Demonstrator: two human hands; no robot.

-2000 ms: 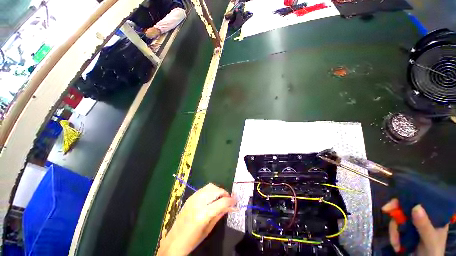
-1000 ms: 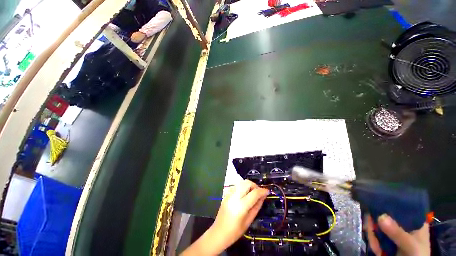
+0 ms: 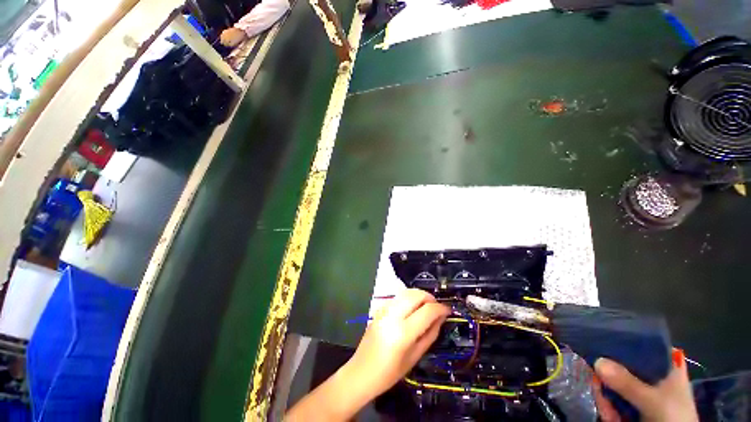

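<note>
The black plastic housing (image 3: 469, 268) lies on the white sheet (image 3: 494, 216), with a yellow lead wire (image 3: 558, 363) looped along it and a short brown or red wire (image 3: 475, 342) curving inside. My left hand (image 3: 403, 334) is at the housing's upper left, fingertips pinched together over the compartments; a wire seems to be between them. A blue wire (image 3: 359, 319) sticks out left of my hand. My right hand (image 3: 642, 391) grips the dark blue soldering gun (image 3: 613, 338). Its metal nose (image 3: 506, 310) points left over the housing, near my left fingertips; the exact tip is hard to see.
A tip cleaner dish (image 3: 655, 200) and black fan (image 3: 729, 111) stand at the right. A yellow-cream rail (image 3: 306, 218) runs beside the belt. A blue crate (image 3: 78, 350) is at lower left. A person's hand (image 3: 234, 36) works at a black bag-like heap (image 3: 169, 99) across the belt.
My left hand has moved from the blue wire left of the housing onto its upper left part. The soldering gun has moved left, its nose now over the housing.
</note>
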